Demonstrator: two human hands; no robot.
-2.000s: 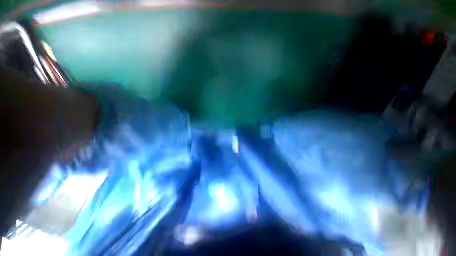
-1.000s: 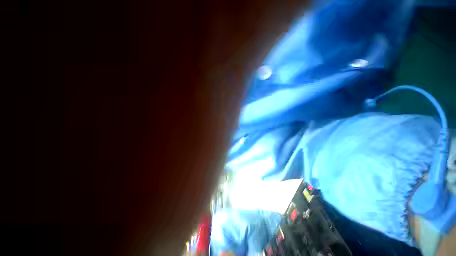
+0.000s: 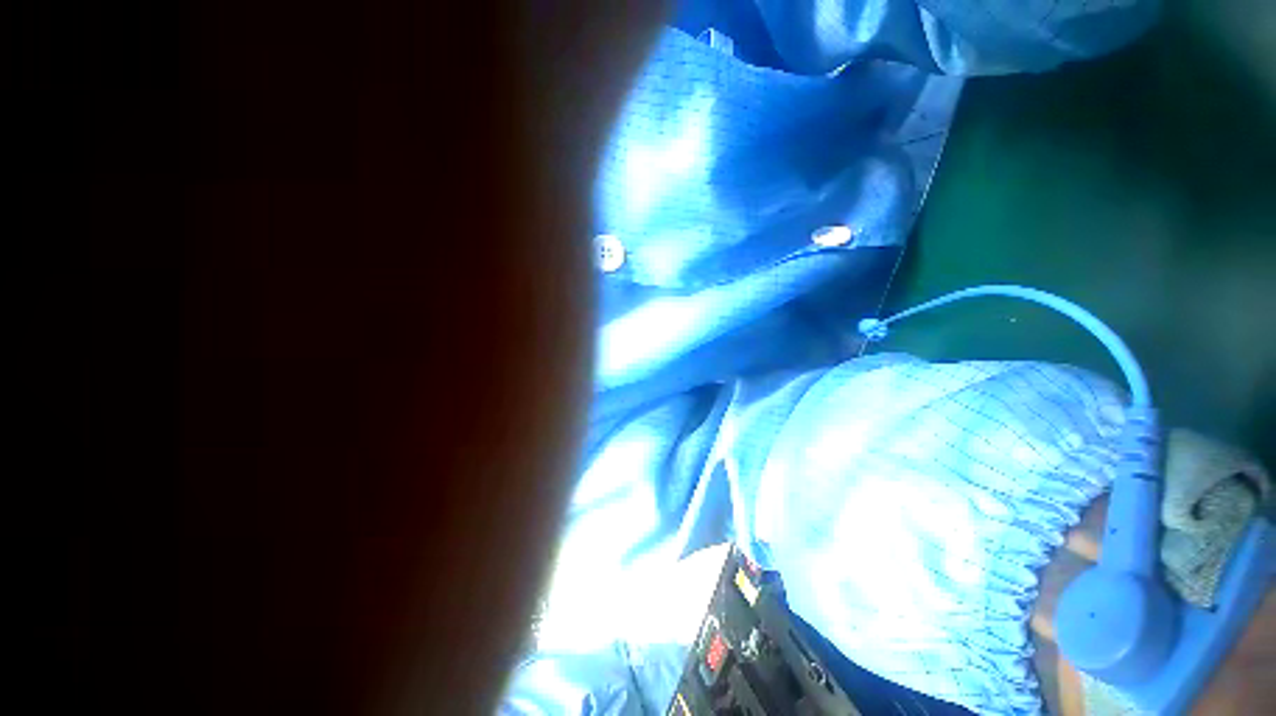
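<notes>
The view is turned sideways. A very dark, reddish-brown blurred mass point(image 3: 280, 364), possibly a hand close to the lens, covers the left part. What seems to be my right hand point(image 3: 1066, 581) shows only as a wrist at the lower right; its fingers are cut off or hidden. A blue wrist strap with a round stud point(image 3: 1115, 623) is around it, with a light blue cord point(image 3: 1043, 295) running to the smock edge. Grey fabric point(image 3: 1215, 520) lies beside the strap. My left hand cannot be made out for certain. No held work piece shows.
The blue smock point(image 3: 756, 182) with white buttons fills the middle. A gathered blue sleeve point(image 3: 924, 518) ends at the wrist. A black fixture with a red spot point(image 3: 756, 657) stands at the bottom. A dark green surface point(image 3: 1050, 210) lies at the right, blurred.
The view has turned from the green surface to the smock. The dark mass has come over the left part. Since one second ago, smock, cord and strap have shifted left in view and look sharper.
</notes>
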